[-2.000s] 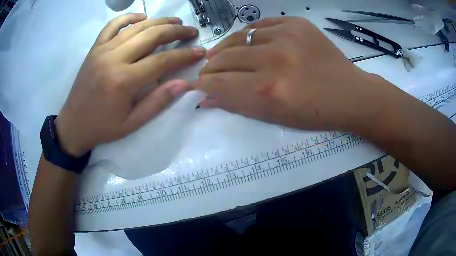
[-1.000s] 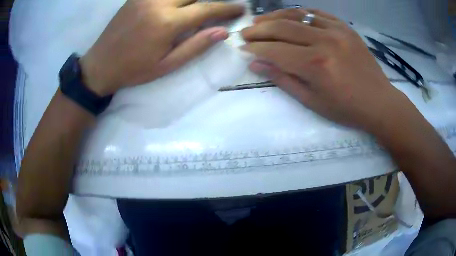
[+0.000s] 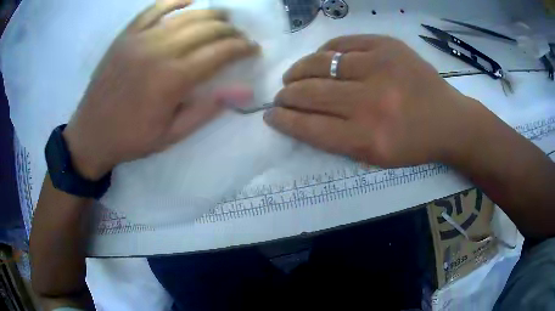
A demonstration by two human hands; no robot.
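Observation:
Sheer white fabric (image 3: 207,164) lies on the white machine table and drapes over part of the ruler strip. My left hand (image 3: 164,85), with a dark wristband, is blurred and rests palm down on the fabric, fingers spread. My right hand (image 3: 365,100), with a ring, lies palm down with its fingertips at the fabric's right part. A thin dark line shows between the two hands. Whether either hand pinches the cloth is hidden. The needle plate (image 3: 298,15) is partly visible beyond the hands.
Black thread snips (image 3: 465,53) and dark tweezers (image 3: 478,29) lie at the upper right. A printed ruler strip (image 3: 359,182) runs along the front table edge. A brown cardboard box (image 3: 459,237) and white cloth are below right. Dark clothing shows below the table edge.
Since one second ago, my left hand has moved left and slightly down, its fingers more spread. My right hand has moved slightly left and down. The needle plate shows more, and the fabric has spread over the ruler.

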